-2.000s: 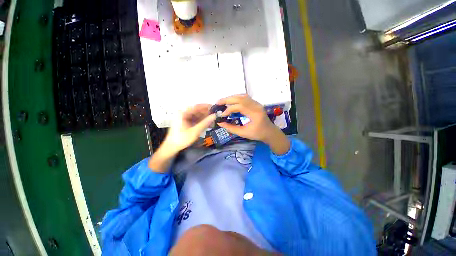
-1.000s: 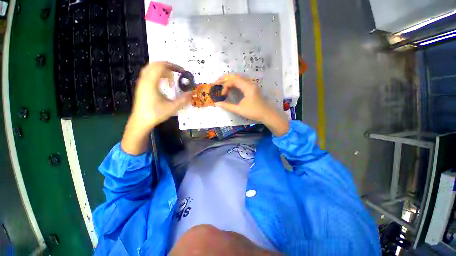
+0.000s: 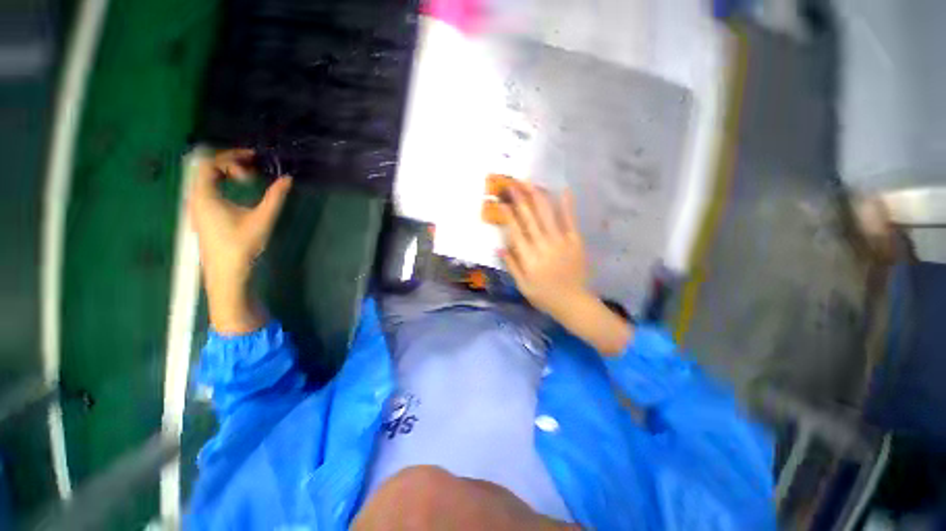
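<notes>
The view is blurred. My left hand [image 3: 237, 223] is at the near left edge of the black blister tray [image 3: 311, 88], thumb and fingers curved apart. A faint dark round shape shows between the fingertips, too blurred to tell whether I grip it. My right hand [image 3: 545, 249] lies with fingers stretched over the orange fixture [image 3: 497, 199] on the grey metal plate [image 3: 633, 156]. The fingers hide the fixture's right side and any part in its seat.
A green conveyor [image 3: 130, 207] with white rails runs at the left. A pink note [image 3: 456, 12] is at the top. A phone-like object with a bright screen [image 3: 410, 257] and something orange [image 3: 475, 279] lie by the plate's front edge. A yellow floor line [image 3: 716, 197] runs at the right.
The grey plate with the fixture came out towards me. My left hand moved left from the fixture to the tray with the black ring no longer clearly seen; my right hand moved onto the fixture. The view shifted.
</notes>
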